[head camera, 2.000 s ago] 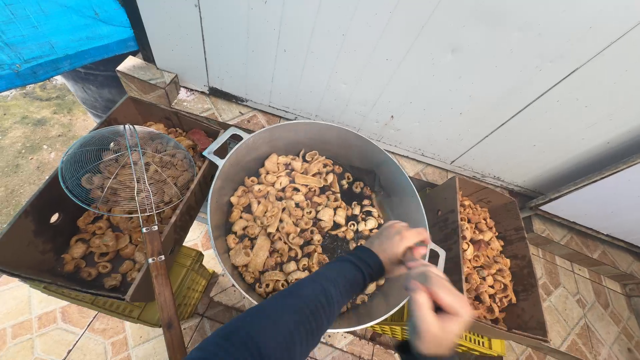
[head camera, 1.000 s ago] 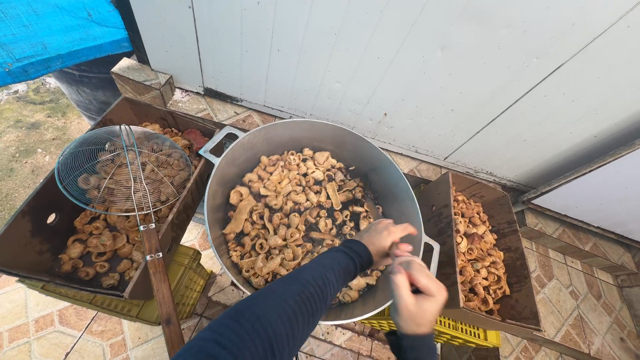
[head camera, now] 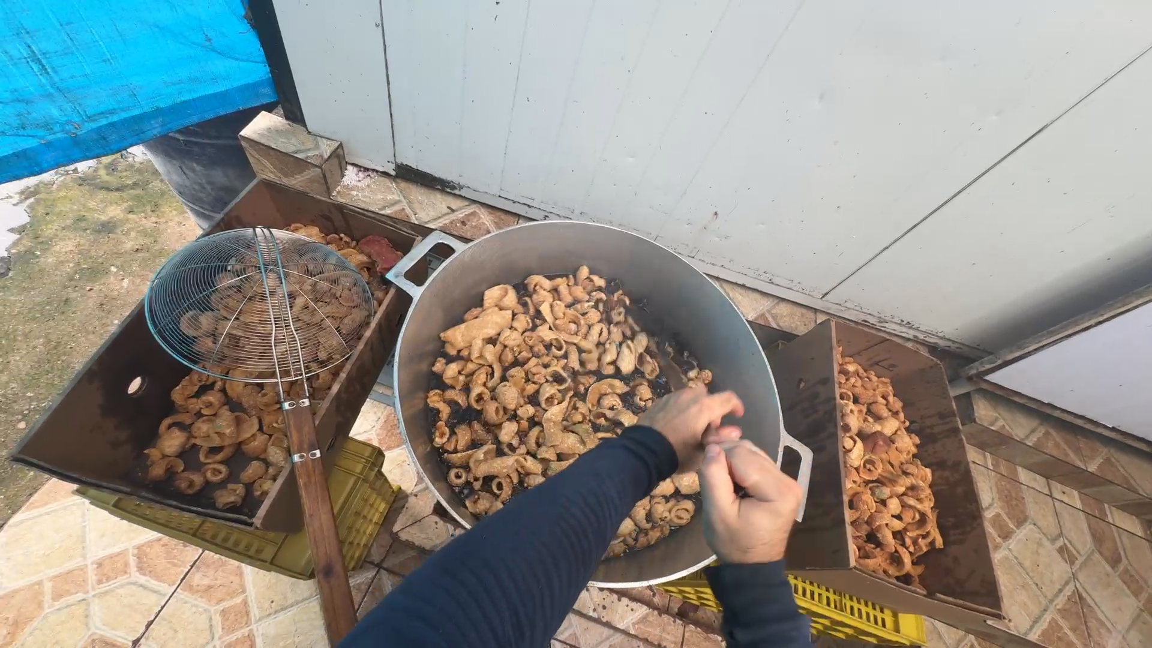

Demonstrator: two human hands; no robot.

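A large metal pot [head camera: 589, 236] with two side handles stands in the middle, holding many curled, browned fried pieces [head camera: 540, 387], apparently pork rinds, in dark liquid. Over its lower right part, my left hand [head camera: 693, 421] and my right hand [head camera: 751, 501] close around a mostly hidden handle, the left one farther forward. A dark narrow part, perhaps of the same tool, shows among the pieces beyond my left hand. To the left, a round wire skimmer [head camera: 261, 306] with a wooden handle [head camera: 319, 540] lies across a brown box [head camera: 81, 432] of similar pieces.
Another brown box [head camera: 963, 477] of fried pieces [head camera: 886, 468] stands right of the pot. Yellow plastic crates [head camera: 355, 495] show under the boxes. A pale panel wall [head camera: 675, 117] rises behind, above a tiled floor [head camera: 72, 576]. A blue tarp [head camera: 126, 72] hangs at upper left near a dark barrel [head camera: 202, 166].
The fried pieces in the pot have shifted, and the dark gap among them at the right has changed shape. Both hands stay close together over the pot's lower right. The skimmer has not moved.
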